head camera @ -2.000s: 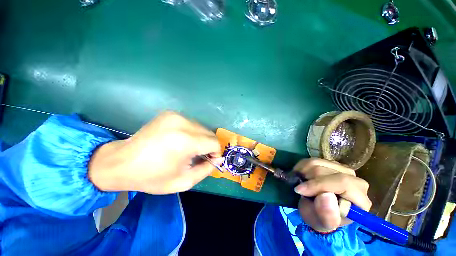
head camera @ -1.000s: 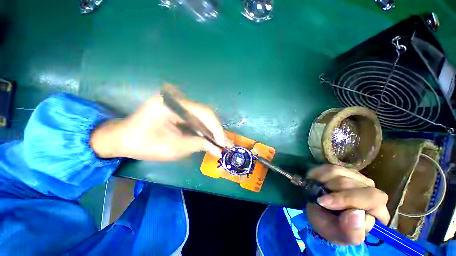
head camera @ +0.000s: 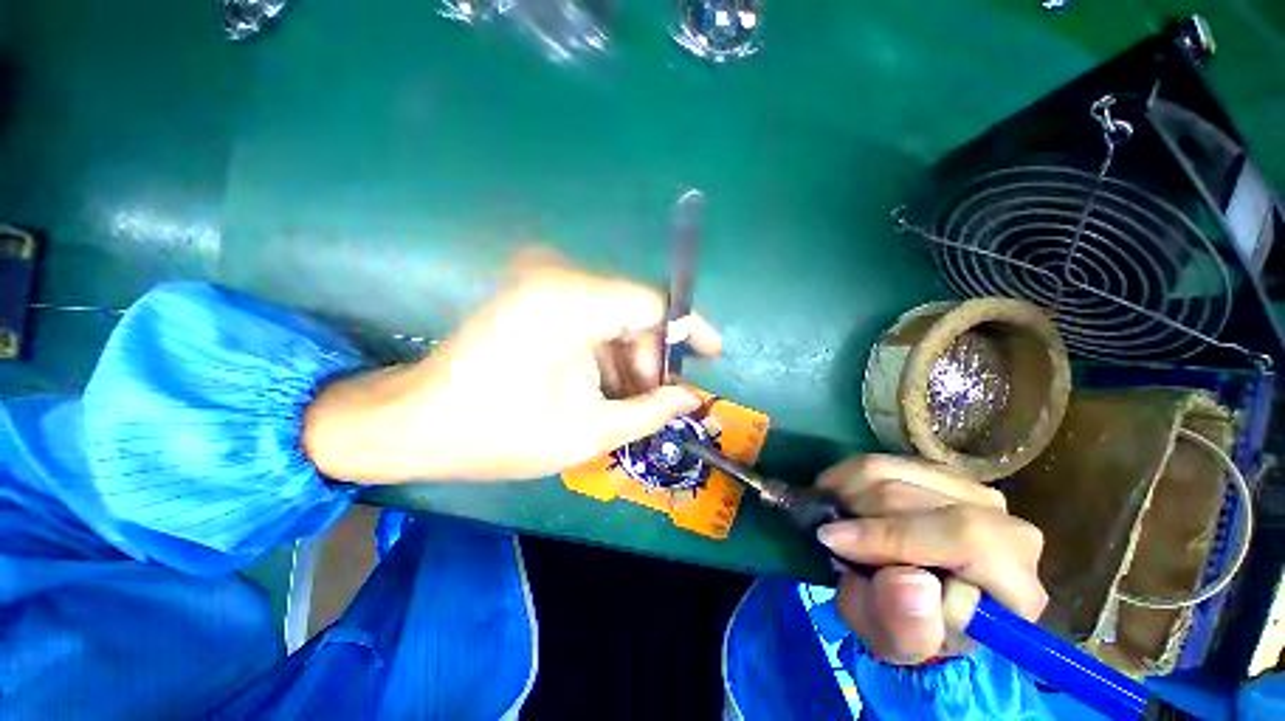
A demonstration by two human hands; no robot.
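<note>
The round silvery-dark workpiece (head camera: 667, 456) sits in the orange fixture (head camera: 716, 510) near the bench's front edge. My left hand (head camera: 529, 373) holds the dark tweezers (head camera: 682, 268) nearly upright between thumb and fingers; their lower tips are hidden behind the thumb at the fixture's upper side. My right hand (head camera: 937, 552) holds the soldering iron (head camera: 1050, 655) like a pen by its dark collar, blue handle to the lower right. Its thin metal tip reaches the upper right part of the workpiece. Exact contact cannot be told.
Right of the fixture stand the round dross pot (head camera: 1036, 331), a worn brown box (head camera: 1078, 514) with a pale hoop, and the black fan (head camera: 1078, 275). Clear round pieces (head camera: 722, 26) lie along the far side. Solder wire (head camera: 85, 307) runs in from the left.
My left hand has turned, and the tweezers went from slanting to nearly upright. The iron tip has moved from the workpiece's right rim inward. The solder wire's end no longer shows at the fingers.
</note>
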